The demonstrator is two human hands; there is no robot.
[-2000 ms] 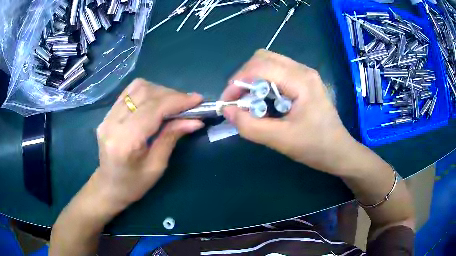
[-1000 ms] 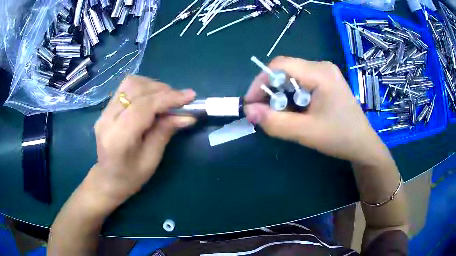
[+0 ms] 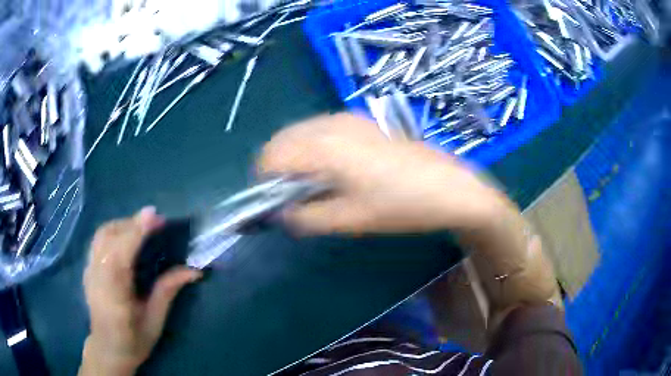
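Several silver units, blurred by motion, stick out to the left of my right hand, which is closed around their other ends. The units reach towards my left hand at the lower left. My left hand has its thumb and fingers spread apart, with a dark patch between them; I see no part gripped in it. A pale strip-like edge shows just below the units, but blur hides whether it is a separate piece.
A blue tray full of silver units stands beyond my right hand, with another filled tray to its right. Thin stem inserts lie upper left, below a white heap. A clear bag of metal tubes and a black glossy object are at left.
The view has swung right, so the bench contents appear further left. My left hand has opened off the silver piece. My right hand has turned, and its units now point left.
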